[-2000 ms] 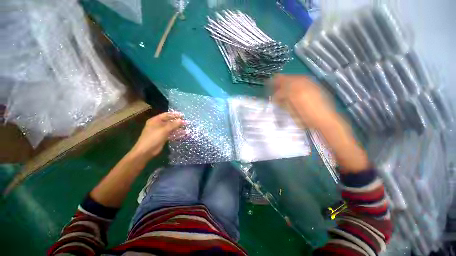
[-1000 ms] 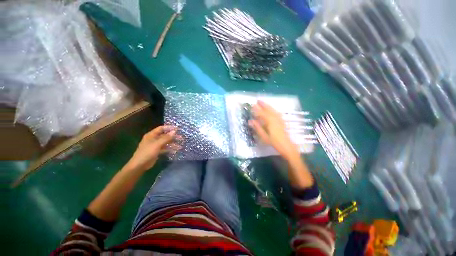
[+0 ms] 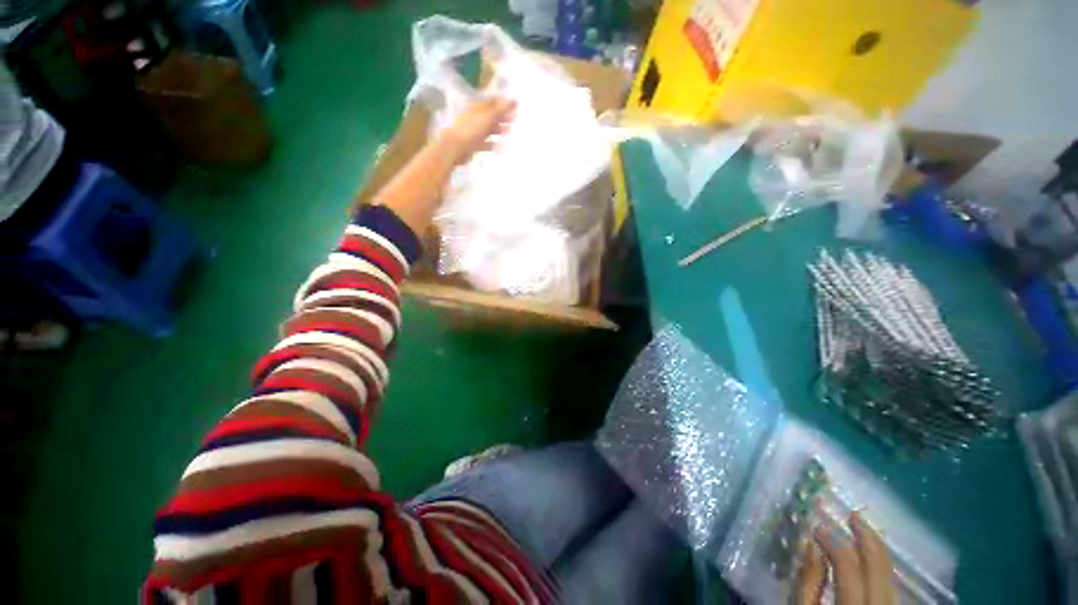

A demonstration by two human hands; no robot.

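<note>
My left hand [image 3: 482, 116] reaches into the white bubble wrap heap [image 3: 538, 177] in the open cardboard box; its fingertips are lost in the glare, so its grip cannot be told. My right hand [image 3: 849, 565] lies at the lower edge, partly cut off, with fingers spread on the rods [image 3: 799, 508] of the flat pack. The rods show green ends and lie on whitish wrap [image 3: 757, 520]. A clear bubble wrap flap [image 3: 680, 431] lies open to the left of the pack and overhangs my lap.
A criss-crossed pile of rods [image 3: 898, 349] lies further back on the green bench. A tan strip [image 3: 723, 241] lies near clear plastic [image 3: 816, 166]. A yellow box [image 3: 792, 53] stands behind. The cardboard box [image 3: 508, 305] is beside the bench. A blue stool [image 3: 112, 248] stands on the floor.
The view has turned left. My left hand has left the bubble wrap flap and moved out to the heap in the box. My right hand is still at the pack.
</note>
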